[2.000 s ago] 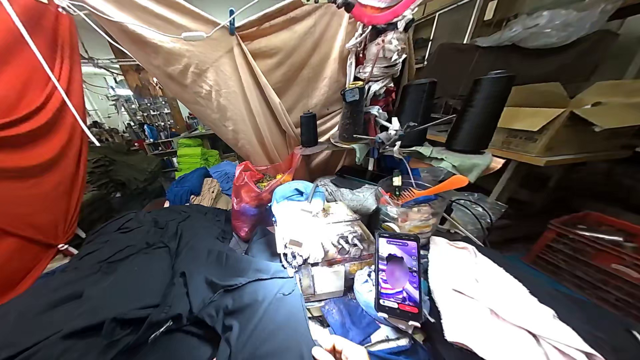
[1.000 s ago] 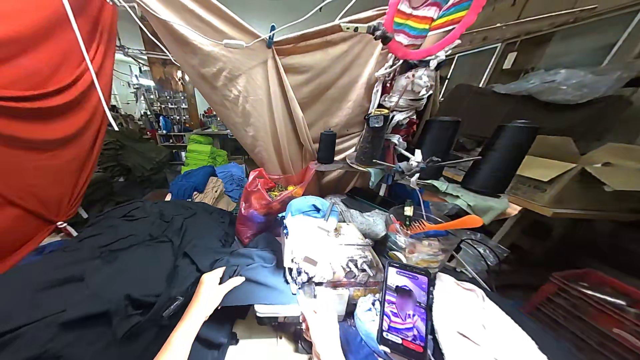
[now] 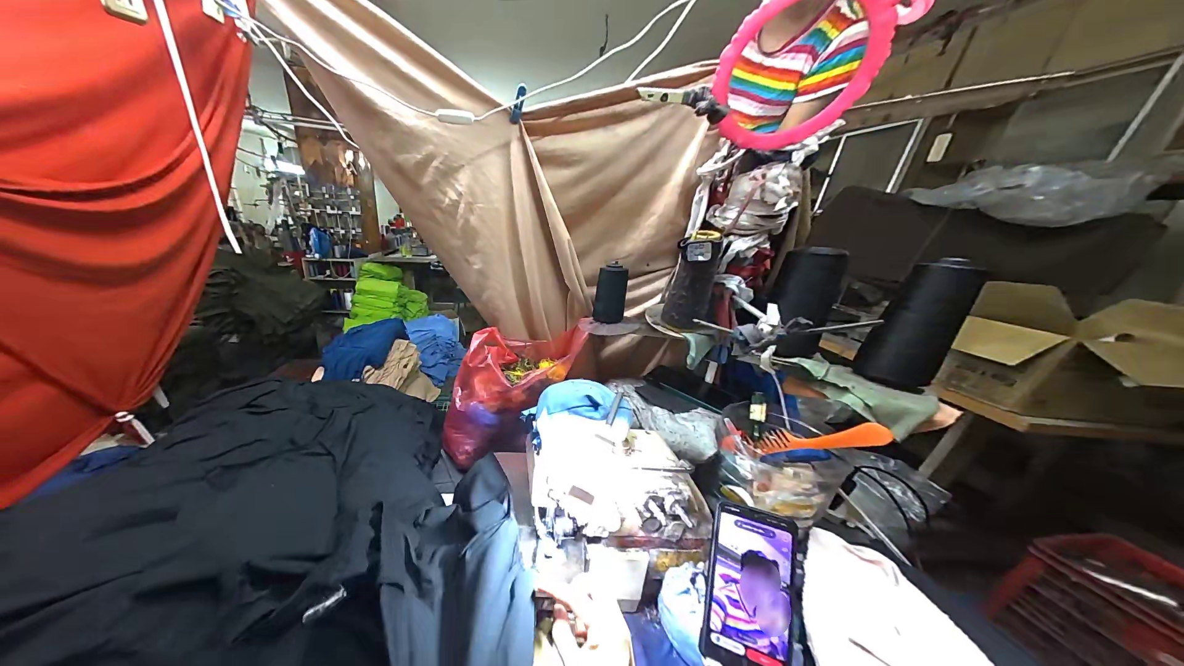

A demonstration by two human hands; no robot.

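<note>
Black fabric (image 3: 250, 518) covers the left side, and a fold of it hangs beside an overexposed sewing machine (image 3: 601, 481). At the bottom edge, close to the lower front of the machine, my right hand (image 3: 587, 624) shows with fingers bent near the fabric's edge; glare hides whether it grips the cloth. My left hand cannot be made out. A smartphone (image 3: 751, 587) stands upright to the right of the machine, with a video picture of a person on its screen. Pale pink fabric (image 3: 879, 601) lies right of the phone.
Behind the machine are a red plastic bag (image 3: 486, 398), a container (image 3: 786, 486) with an orange comb (image 3: 832, 437), and black thread cones (image 3: 916, 324). An open cardboard box (image 3: 1036, 361) sits at right, above a red crate (image 3: 1091, 592). A pink-rimmed round mirror (image 3: 726, 69) hangs above.
My left hand, on the black fabric left of the machine one second ago, is out of sight. The fabric's edge now hangs in a fold beside the machine.
</note>
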